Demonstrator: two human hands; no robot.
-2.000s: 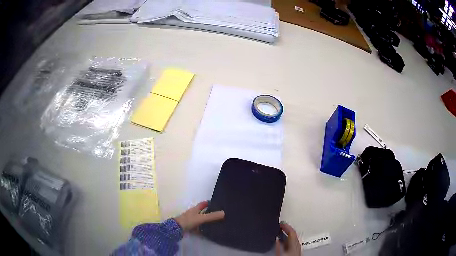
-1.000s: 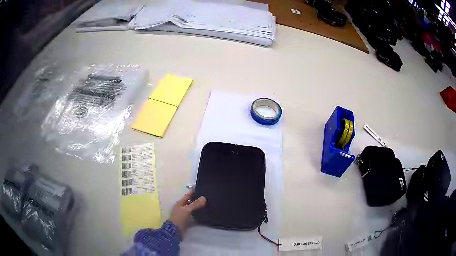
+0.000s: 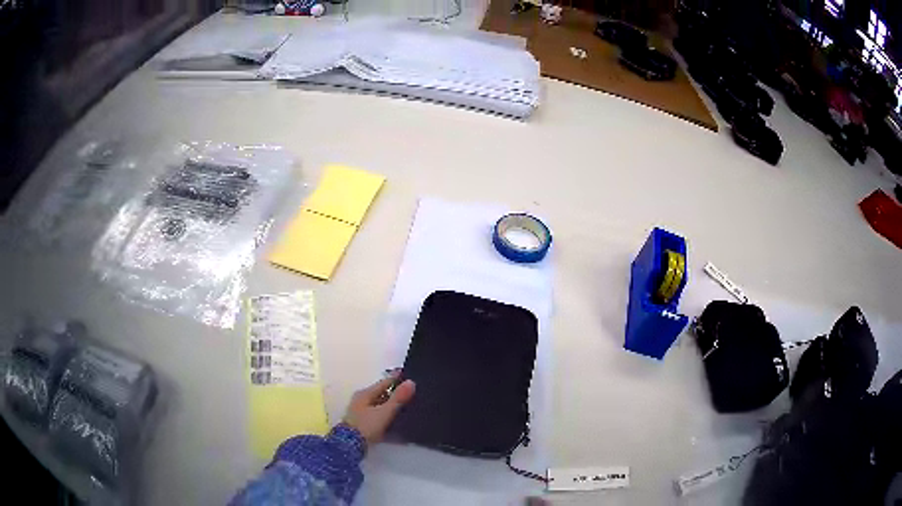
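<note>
A small black bag (image 3: 473, 376) lies flat on the white paper sheet (image 3: 435, 247) in front of me. My left hand (image 3: 376, 407) grips the bag's lower left edge, thumb on top. A black cord runs from the bag's lower right corner to a white hang tag (image 3: 588, 479) on the table. Of my right hand, only a small blurred bit of a fingertip (image 3: 537, 502) shows at the bottom edge; the rest is out of the picture, so its state cannot be seen.
Blue tape roll (image 3: 521, 238) lies on the paper; blue tape dispenser (image 3: 657, 294) stands right of it. Black bags (image 3: 742, 356) are at right. Barcode stickers (image 3: 282, 338), yellow backing sheets (image 3: 328, 221), clear polybags (image 3: 183, 232) and packed bags (image 3: 99, 415) are left. White sheets (image 3: 425, 69) lie beyond.
The black bag moved from lower right to farther up and left on the paper, then shifted slightly right. My right hand let go and left the view, apart from a fingertip now.
</note>
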